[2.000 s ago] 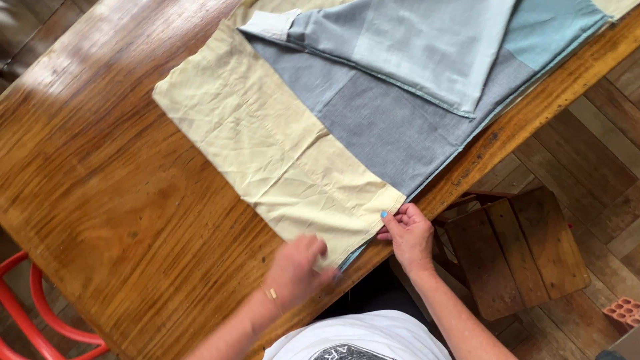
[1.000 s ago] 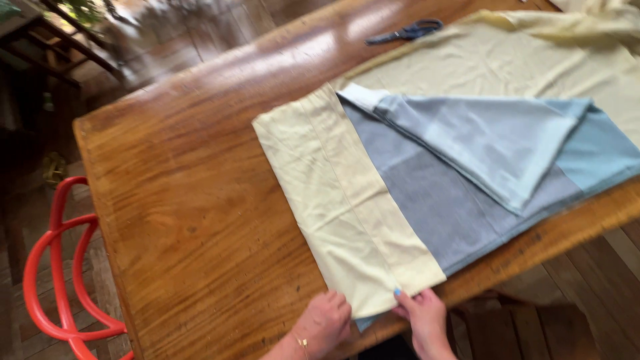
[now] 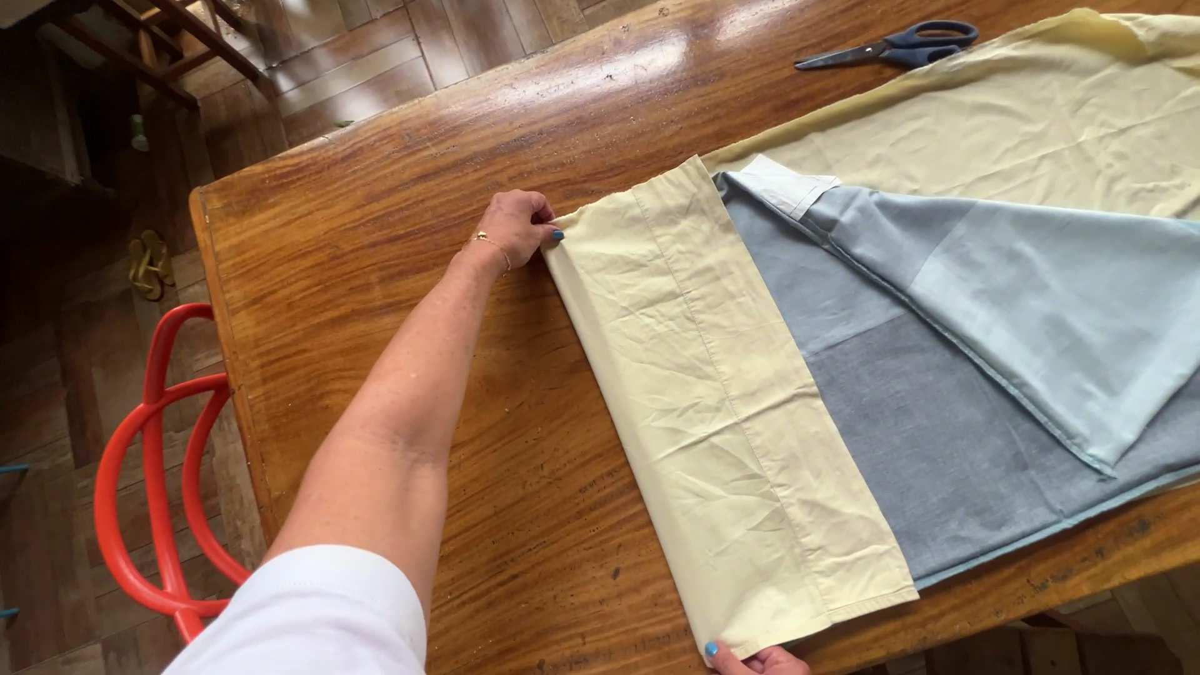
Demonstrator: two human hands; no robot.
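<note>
A pale yellow cloth panel (image 3: pixel 712 403) with a stitched seam lies folded over blue-grey patchwork fabric (image 3: pixel 928 441) on the wooden table. My left hand (image 3: pixel 518 230) pinches the panel's far left corner between thumb and fingers. At the bottom edge of the view, my right hand (image 3: pixel 755 661) is at the near left corner, its thumb on the cloth; part of this hand is cut off. A light blue patchwork flap (image 3: pixel 1059 300) is turned back over the blue-grey fabric, with a white piece (image 3: pixel 787 186) at its tip.
Blue-handled scissors (image 3: pixel 891 45) lie on the wooden table (image 3: pixel 375 272) beyond the cloth. More yellow fabric (image 3: pixel 1059 122) spreads at the far right. A red chair (image 3: pixel 155 469) stands against the table's left edge, and flip-flops (image 3: pixel 150 265) lie on the floor.
My left hand has moved from the panel's near edge to its far left corner. My right hand remains by the near edge. The view has shifted, bringing the scissors in.
</note>
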